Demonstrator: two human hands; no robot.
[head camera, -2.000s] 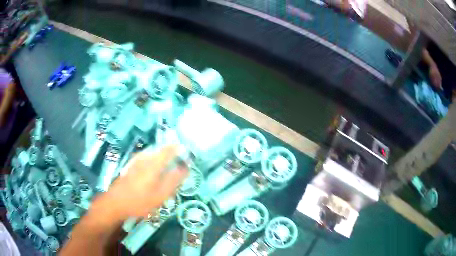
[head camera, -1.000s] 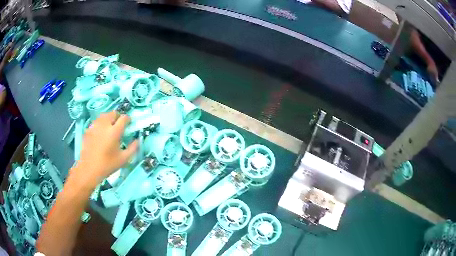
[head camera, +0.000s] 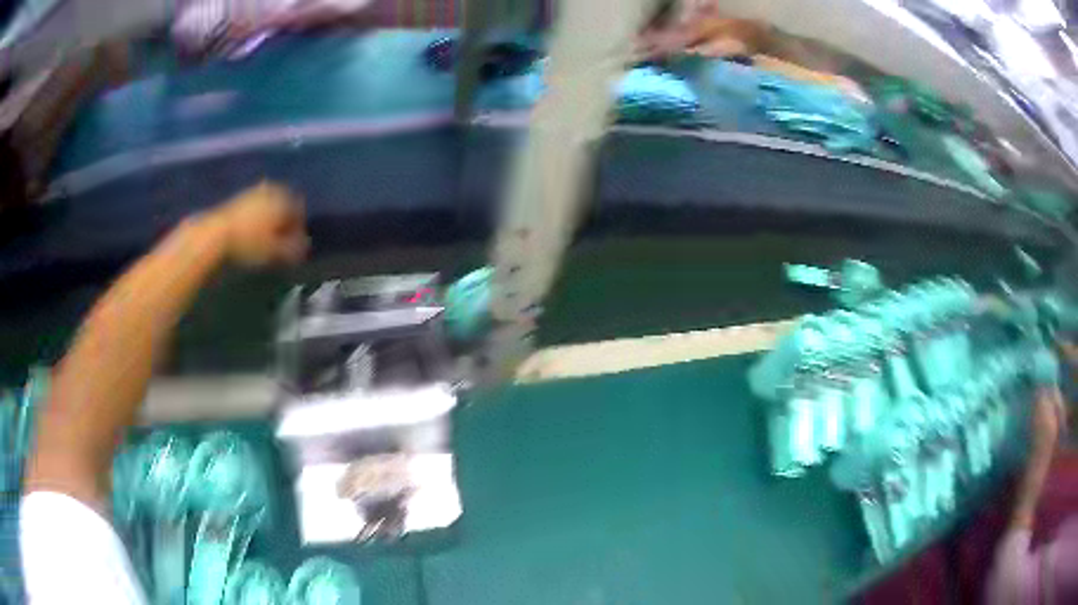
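My left hand (head camera: 266, 225) is blurred at the left, raised over the dark conveyor behind the screw feeder. Its fingers look bent, and I cannot tell whether they hold anything. My right hand is out of the picture. Half-assembled turquoise fans (head camera: 225, 479) lie on the bench at the lower left, blurred and partly cut off by the bottom edge. The silver-white screw feeder (head camera: 367, 414) stands right of them, with a red light on top and a pale pick-up plate in front.
A worn post (head camera: 546, 177) rises behind the feeder. One turquoise part (head camera: 471, 301) lies beside it. Rows of turquoise fans (head camera: 910, 390) lie at the right, near another person's arm (head camera: 1040, 455). Beyond the belt (head camera: 686, 278), people's hands and turquoise parts show on a far bench.
The view has swung right, so the feeder sits further left and the fan pile is out of view. My left hand has left the pile and is now over the conveyor.
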